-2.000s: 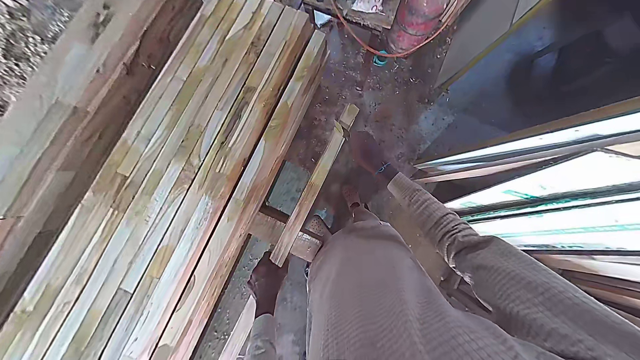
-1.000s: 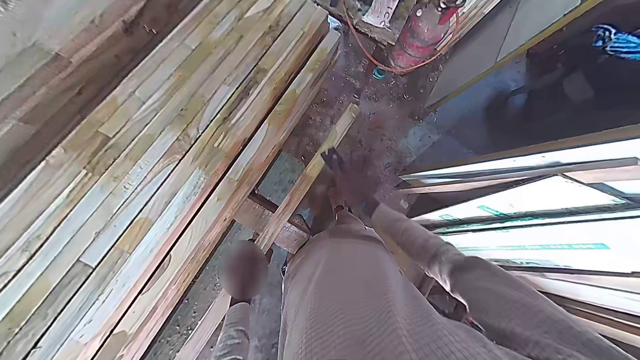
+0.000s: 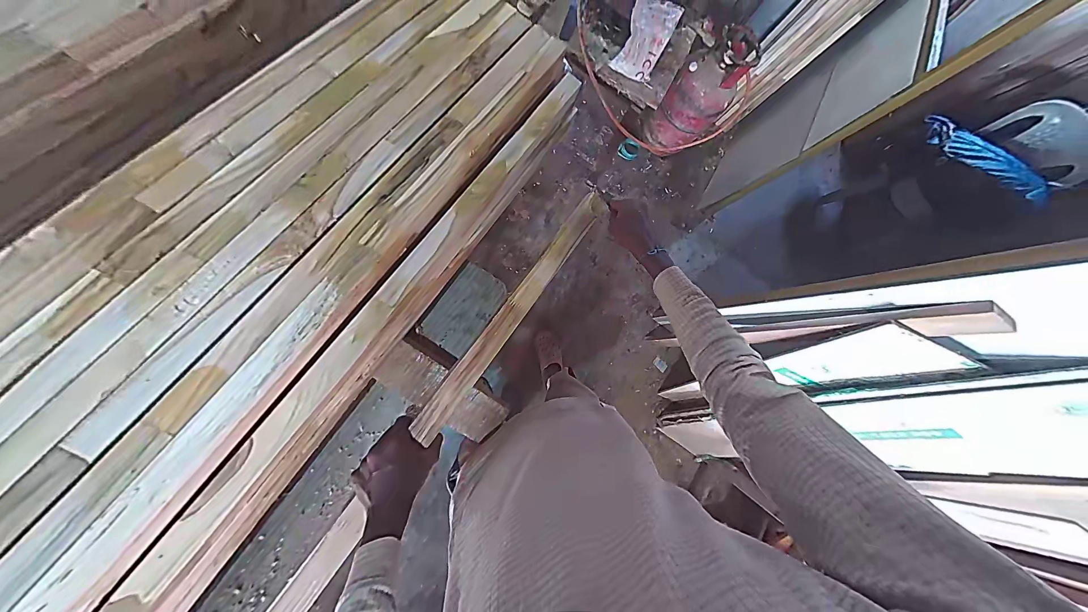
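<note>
A short wooden strip (image 3: 514,319) lies slantwise in front of me, over a wooden support block (image 3: 442,387). At its lower end, my left hand (image 3: 398,467) grips it with the fingers partly hidden. My right hand (image 3: 631,229), a thin band at its wrist, is at the upper end of the strip; its fingers are blurred, and whether they close on the wood cannot be told. To the left, long jointed wooden boards (image 3: 280,272) lie side by side, the nearest close to the strip.
A red cylinder (image 3: 684,106) with an orange hose (image 3: 608,106) stands at the top. Dark panels (image 3: 892,204) and a blue brush-like thing (image 3: 990,157) are at the right, above white sheets (image 3: 977,429) and a loose wooden piece (image 3: 960,319). A teal ring (image 3: 628,150) lies on the floor.
My right hand has moved from partway along the strip to its upper end. My left hand stays by the lower end. The view has shifted.
</note>
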